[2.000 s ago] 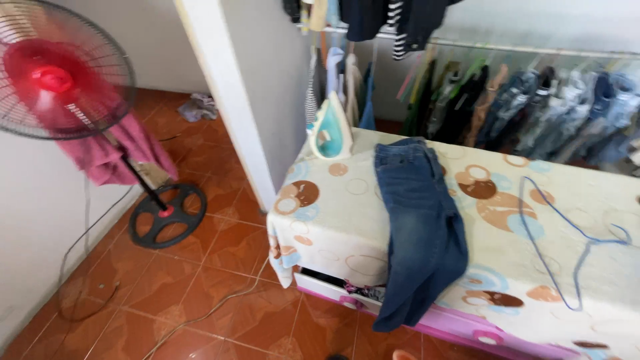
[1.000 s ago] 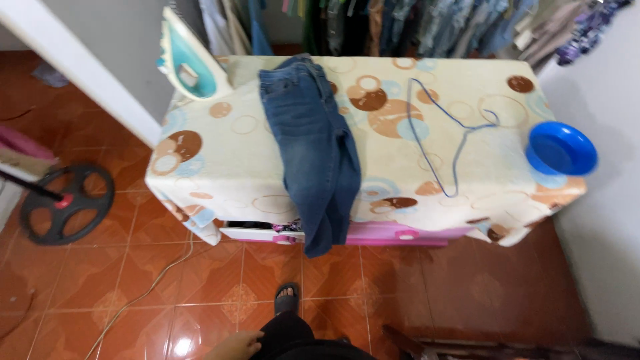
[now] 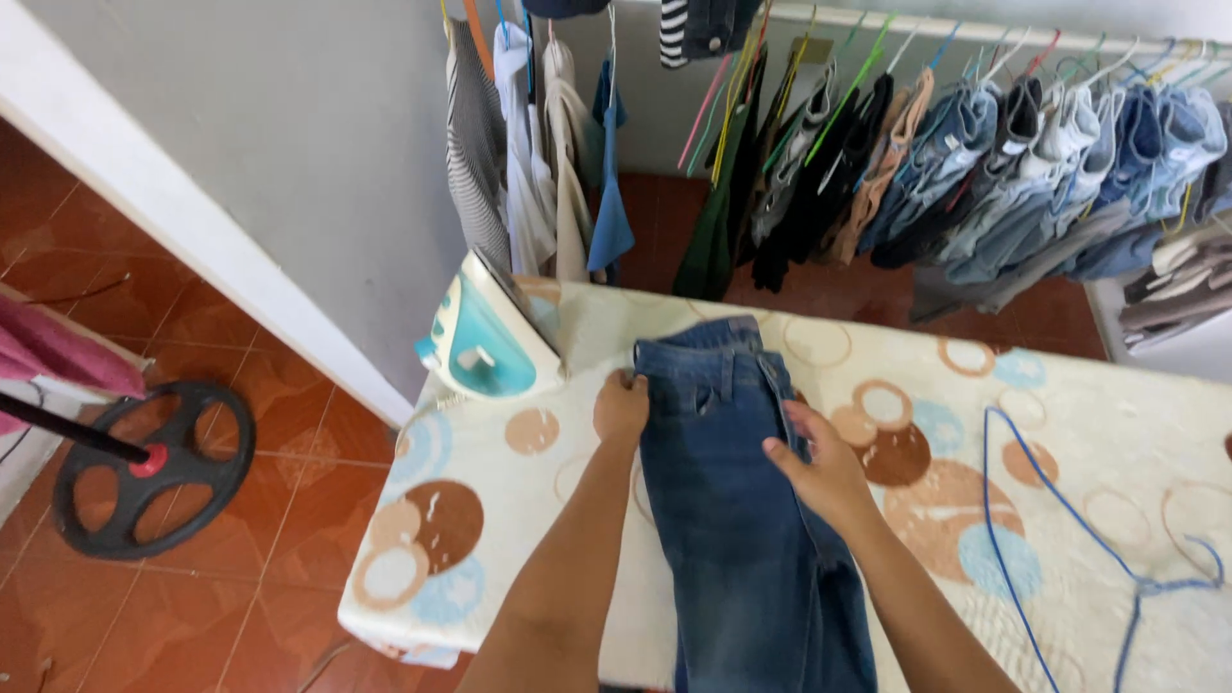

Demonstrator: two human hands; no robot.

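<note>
Blue denim jeans [image 3: 741, 481] lie folded lengthwise on a table covered with a circle-patterned cloth [image 3: 616, 298], waistband toward the far edge. My left hand [image 3: 622, 406] grips the jeans' left edge just below the waistband, its fingertips partly hidden. Over the right side near the fly, my right hand [image 3: 818, 462] has its fingers apart; its fingertips are at the denim, and whether they press on it I cannot tell. A teal and white clothes iron [image 3: 491, 337] stands on its heel left of the waistband. To the right lies a blue clothes hanger [image 3: 1068, 520].
Behind the table, jeans and trousers [image 3: 1020, 173] hang from a white rail [image 3: 914, 24]. Shirts [image 3: 529, 164] hang behind the iron. A wall edge [image 3: 212, 231] runs along the left, with a fan's round black base [image 3: 154, 472] on the tiled floor beyond it.
Both hands have come onto the jeans; a second ago only one hand showed, low in the view, away from them. The view has moved closer to the table's left part.
</note>
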